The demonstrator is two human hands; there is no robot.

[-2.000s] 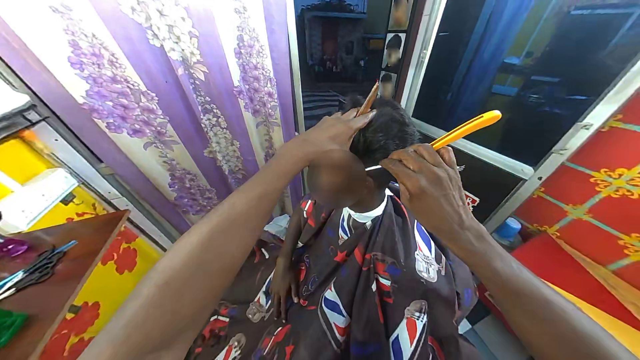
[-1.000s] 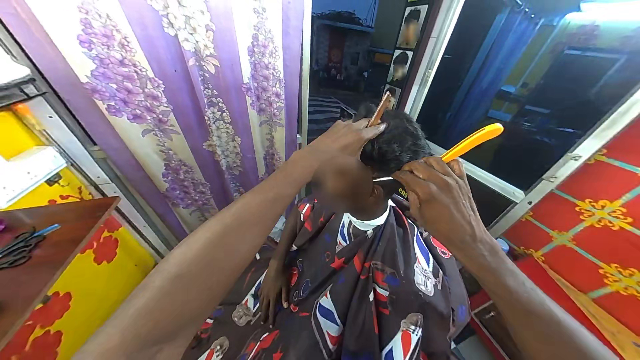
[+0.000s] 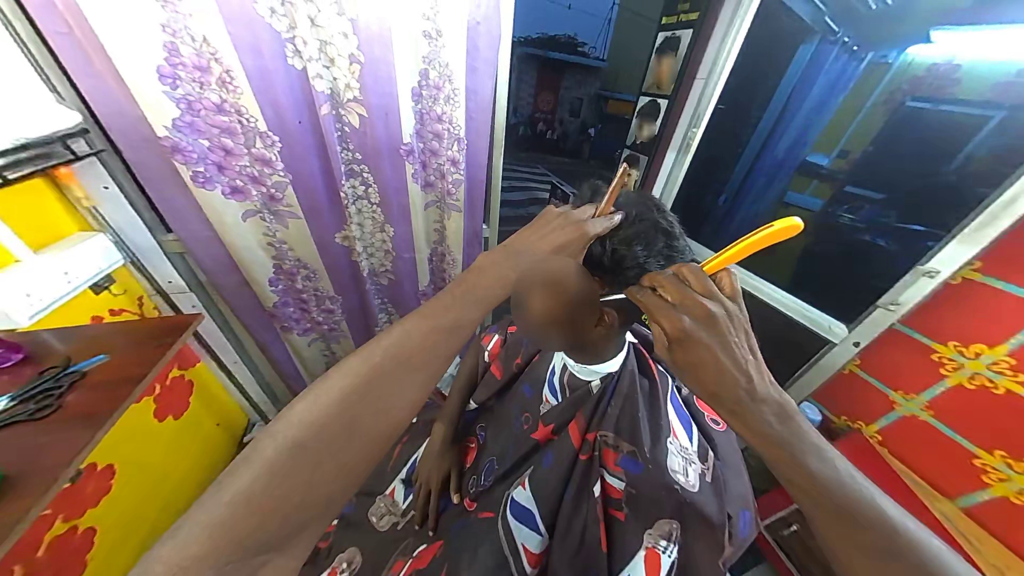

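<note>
A seated person wears a dark barber's cape (image 3: 560, 448) printed with barber poles and clippers, with a white neck strip (image 3: 596, 369) at the collar. My left hand (image 3: 568, 230) rests at the front of the person's dark hair (image 3: 644, 240) and holds a brown comb (image 3: 614, 190) between its fingers. In my right hand (image 3: 692, 312) is a straight razor with a yellow handle (image 3: 752, 244), which points up and right. Its metal blade (image 3: 613, 298) lies at the side of the head, just above the ear (image 3: 606, 320). My fingers partly hide the blade.
At the left, a brown wooden counter (image 3: 120, 356) holds black-handled scissors (image 3: 40, 392). A floral curtain (image 3: 320, 160) hangs behind, beside a glass door (image 3: 552, 104). A large framed glass panel (image 3: 824, 160) and a red patterned wall (image 3: 960, 360) stand at the right.
Both hands stay near the same places on the head, still holding the comb and the razor. The view has shifted slightly.
</note>
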